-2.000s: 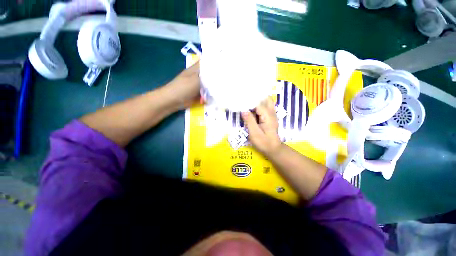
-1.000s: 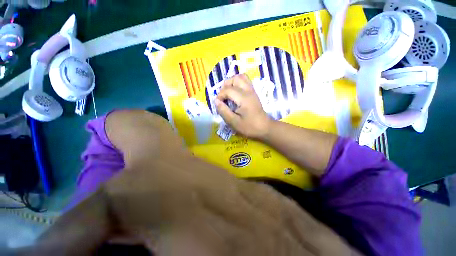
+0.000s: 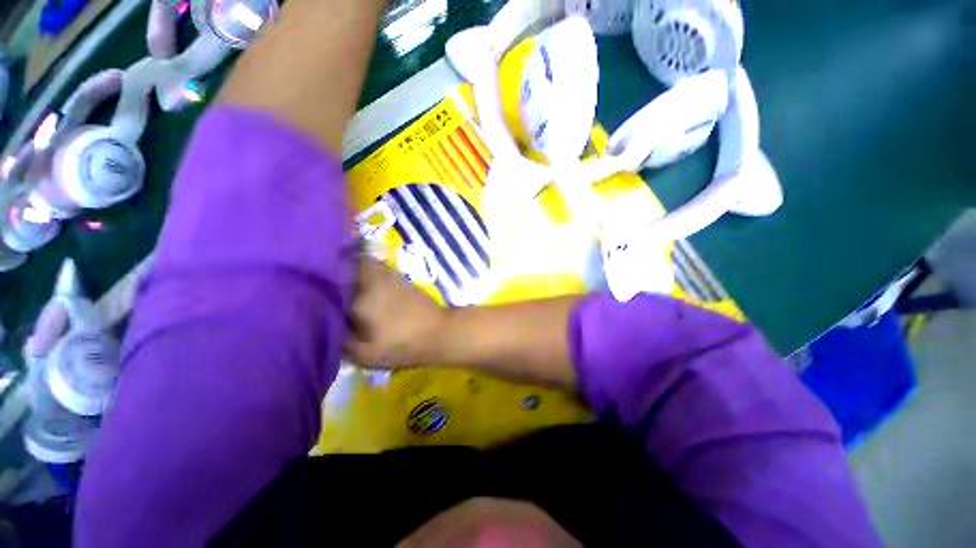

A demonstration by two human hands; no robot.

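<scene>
My right hand [image 3: 396,316] is over the yellow printed sheet [image 3: 476,412], partly hidden behind my left sleeve. Its fingers are hidden, so I cannot tell whether it holds anything. My left forearm reaches up past the top edge, and my left hand is out of the picture. Small white pieces [image 3: 415,262] lie on the sheet's striped circle. A tangled pile of white headphones [image 3: 562,91] lies on the sheet's right side and beyond it, partly washed out by glare.
More white headphones [image 3: 98,166] stand along the far left on the dark green surface [image 3: 856,139]. Another headset [image 3: 84,369] lies at the lower left, beside my left sleeve. A blue object [image 3: 862,375] is below the surface's edge at the right.
The view has turned, so the sheet and pile appear further left. My left arm now reaches up out of the picture. The white headset between my hands two seconds ago is no longer there.
</scene>
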